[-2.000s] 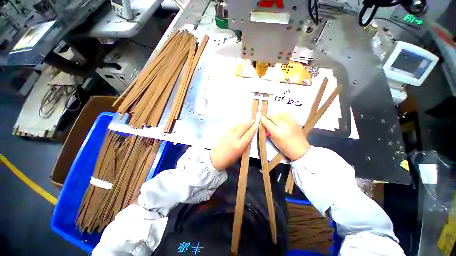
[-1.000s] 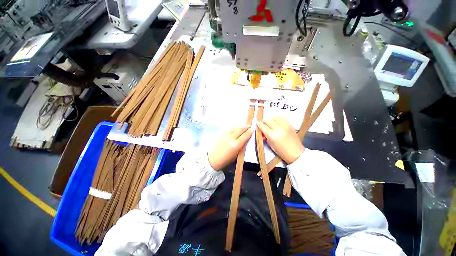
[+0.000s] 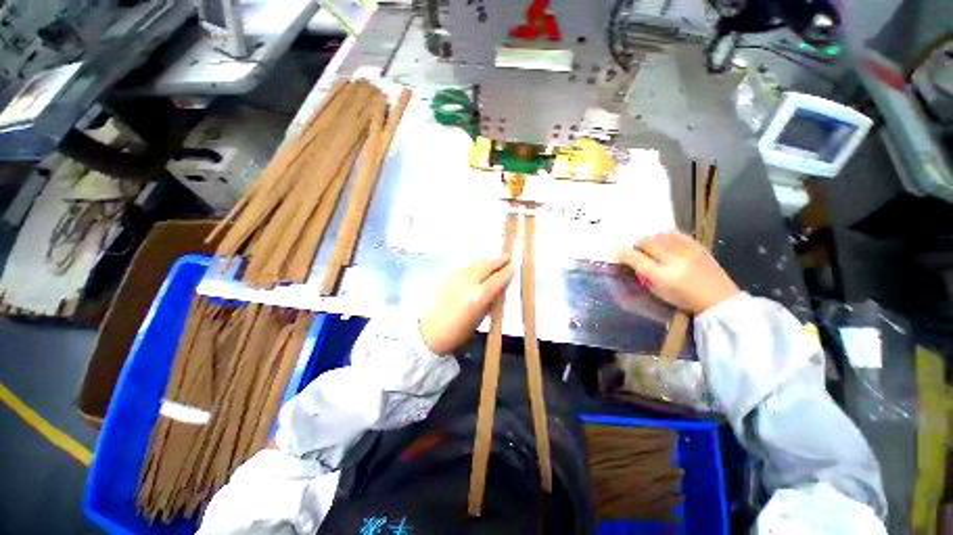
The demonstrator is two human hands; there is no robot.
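Two brown straps point(image 3: 533, 345) lie side by side, upper ends on the white template plate point(image 3: 428, 199) below the yellow-orange clamp point(image 3: 585, 160), lower ends over my dark apron. My left hand point(image 3: 460, 303) has its fingertips on the left strap, thumb and fingers together. My right hand point(image 3: 679, 274) is away from these straps, at the plate's right side. A small red-pink tool shows at its curled fingers, mostly hidden. Two other straps point(image 3: 704, 204) run beneath this hand at the right; a lower end shows below it.
A fanned strap pile point(image 3: 303, 193) lies on the table's left edge. A strap-filled blue bin point(image 3: 131, 418) stands left, before a cardboard box point(image 3: 157, 272). Another blue bin point(image 3: 711, 470) is lower right. The machine head point(image 3: 543, 89) is ahead, the control panel point(image 3: 815, 136) right.
My right hand has left the middle straps and moved right. The two slanted straps have shifted right, off the template, and lie closer together. Green now shows between the yellow clamp pieces.
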